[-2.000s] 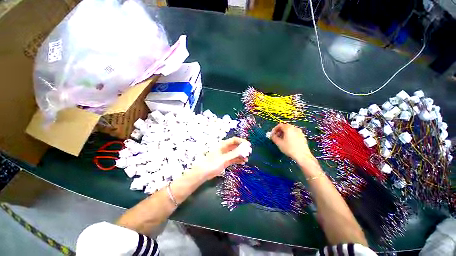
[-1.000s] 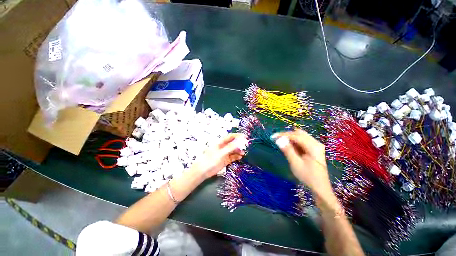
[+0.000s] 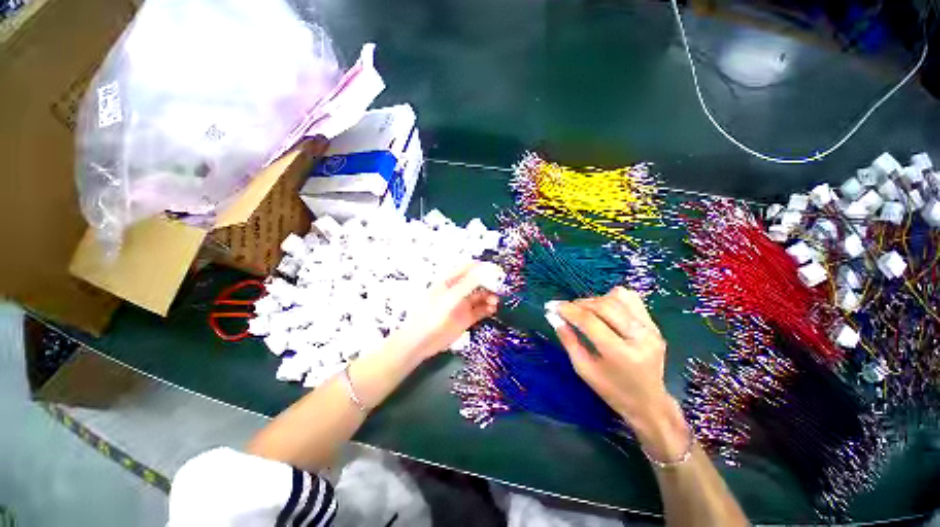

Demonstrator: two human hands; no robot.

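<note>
My left hand [image 3: 454, 309] is above the right edge of the heap of white connector housings [image 3: 350, 293], thumb and fingers pinched on a small white housing [image 3: 490, 276]. My right hand [image 3: 616, 350] is over the blue wires [image 3: 551, 381], just below the green wires [image 3: 572, 270]. Its thumb and forefinger are close together with something small and white at their tips. I cannot tell whether they hold a wire. The yellow wires [image 3: 588, 192] lie beyond the green ones.
Red wires [image 3: 758, 273] and black wires [image 3: 809, 417] lie right, beside tangled wired connectors [image 3: 892, 265]. At left are an open carton [image 3: 144, 262] under a plastic bag [image 3: 206, 113], a white box [image 3: 361, 165] and orange scissors handles [image 3: 232, 311]. A white cable [image 3: 711, 118] hangs behind.
My right hand has moved towards the near table edge, from the green wires to over the blue ones, uncovering the green bundle. My left hand stays by the heap. The view has shifted slightly.
</note>
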